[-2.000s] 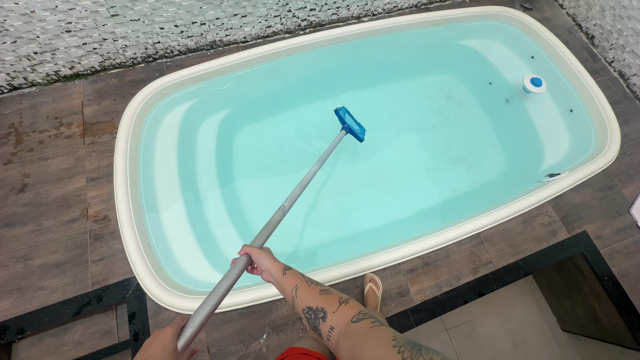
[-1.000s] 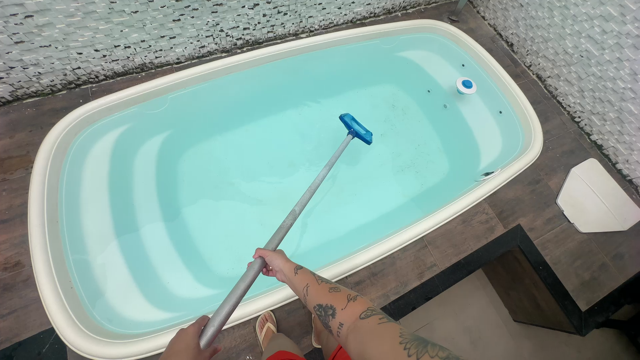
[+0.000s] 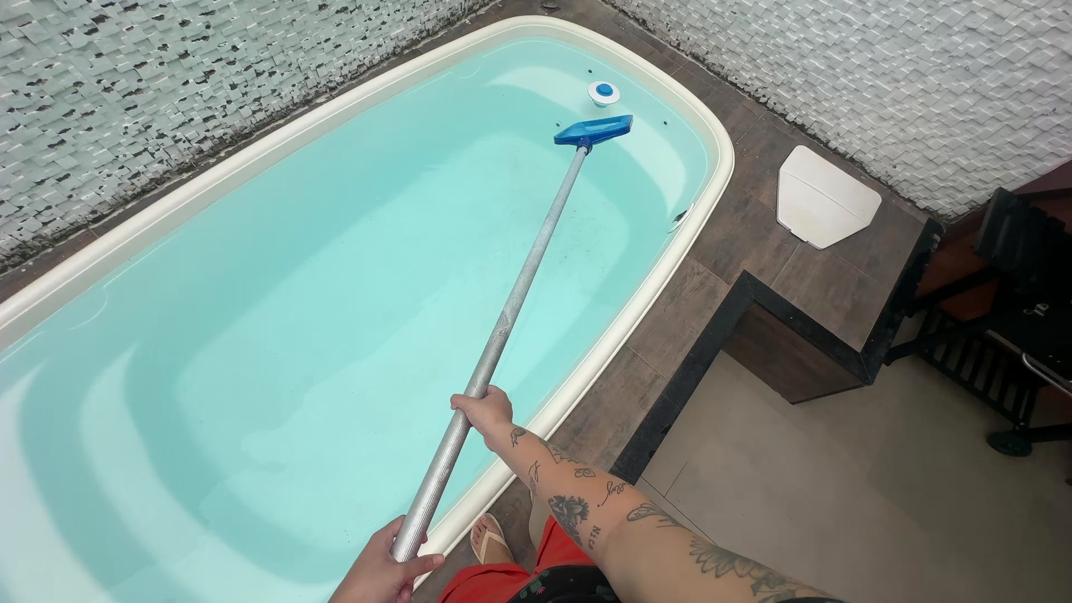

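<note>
A long metal telescopic pole (image 3: 523, 276) reaches from my hands out over the pool (image 3: 335, 293). My left hand (image 3: 389, 563) grips its near end at the bottom of the view. Farther up the pole, my right hand (image 3: 487, 412) is closed around it, with the tattooed forearm stretched across the pool's rim. A blue pool head (image 3: 593, 132) is fixed at the far end, above or at the water near the far end of the pool. Just beyond it floats a white and blue round dispenser (image 3: 603, 93). Whether the head touches the water I cannot tell.
A white plastic panel (image 3: 825, 197) lies on the wood-look tiled deck right of the pool. The deck has a black stone edge (image 3: 682, 381) with a drop to a lower floor. Textured walls (image 3: 854, 75) stand behind. A black wheeled barbecue or cart (image 3: 992, 352) is at the right.
The blue head has moved from mid-pool to beside the floating dispenser. Both hands have stayed on the pole. The view has turned toward the right end of the pool.
</note>
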